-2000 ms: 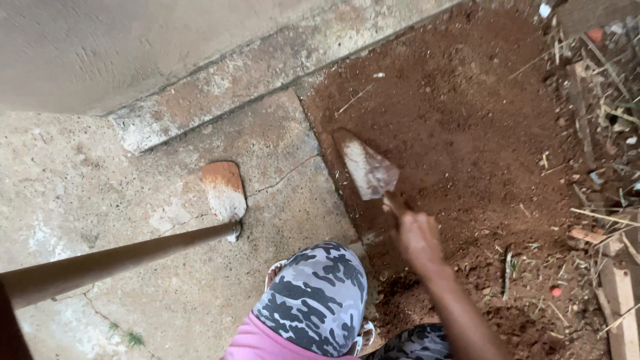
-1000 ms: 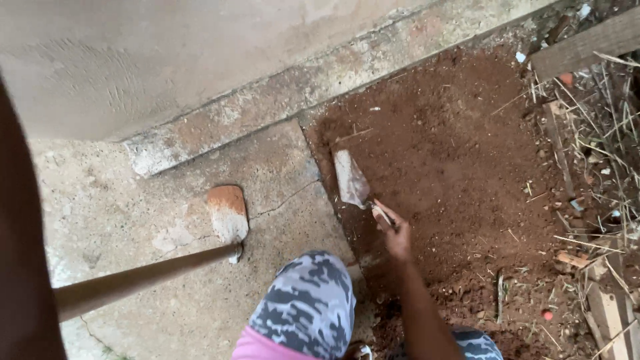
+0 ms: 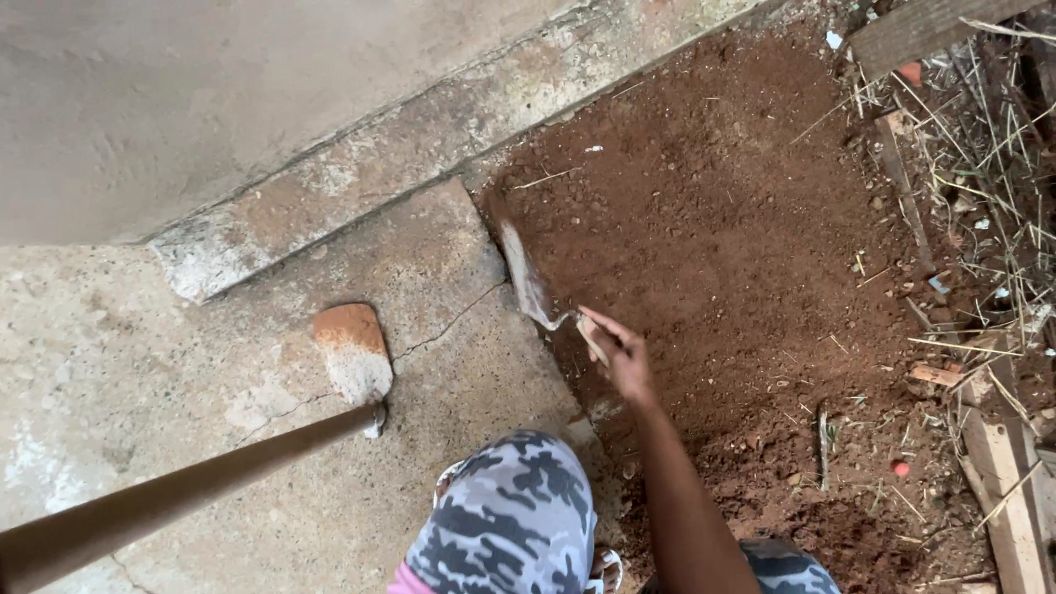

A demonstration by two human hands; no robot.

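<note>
My right hand (image 3: 620, 355) is closed around the handle of a pointed trowel (image 3: 528, 276), whose mud-smeared blade is tilted and somewhat blurred. The blade lies along the edge where the cracked concrete slab (image 3: 445, 363) meets the reddish-brown soil (image 3: 676, 247). To the left, a hoe (image 3: 353, 351) with a soil-stained, whitish blade rests over the slab, and its long wooden handle runs to the lower left corner. My left hand is not in view. My knee in camouflage cloth shows at the bottom, below the trowel.
A concrete ledge (image 3: 371, 165) runs diagonally along the base of the plastered wall (image 3: 206, 99). At the right lie wooden boards (image 3: 1002, 495), dry stalks (image 3: 990, 181) and small rubble. Looser, clumped soil (image 3: 767, 470) is by my right forearm, near a short stick (image 3: 822, 445).
The trowel blade has turned from lying across the soil to a steeper tilt along the slab's edge, still in my right hand. The dark shape at the left a second ago is out of view.
</note>
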